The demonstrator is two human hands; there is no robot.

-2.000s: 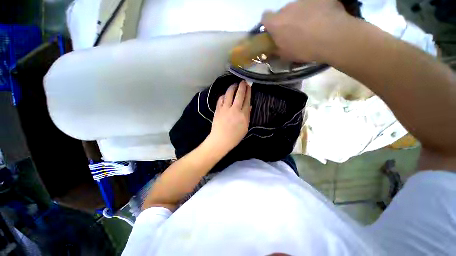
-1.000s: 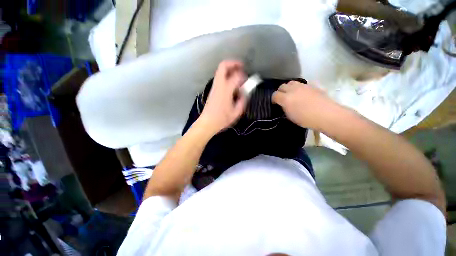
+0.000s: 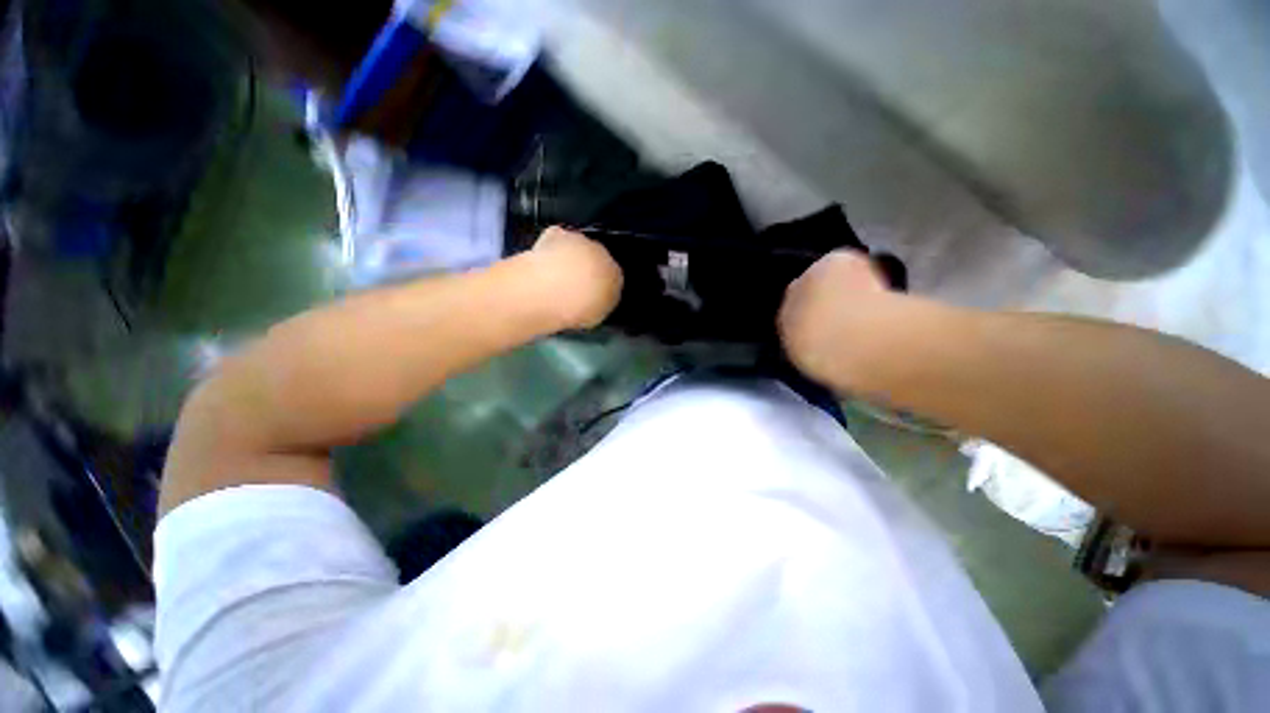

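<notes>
A black garment (image 3: 710, 272) is held up in front of my body, with a small white label near the middle of its upper edge. My left hand (image 3: 578, 279) is closed on its left end. My right hand (image 3: 836, 314) is closed on its right end. The fingertips of both hands are hidden by the cloth and by blur. The garment is off the padded pressing board (image 3: 1072, 126), which shows at the upper right.
A blue-edged frame or bin (image 3: 383, 70) stands at the upper left, with white items (image 3: 418, 216) below it. Green floor (image 3: 446, 369) shows under my arms. A crumpled white cloth (image 3: 1031, 495) hangs at the lower right. Dark blurred objects are at the far left.
The view has swung left, so the board now lies at the upper right and the iron is out of view. Both hands now hold the garment up, away from the board.
</notes>
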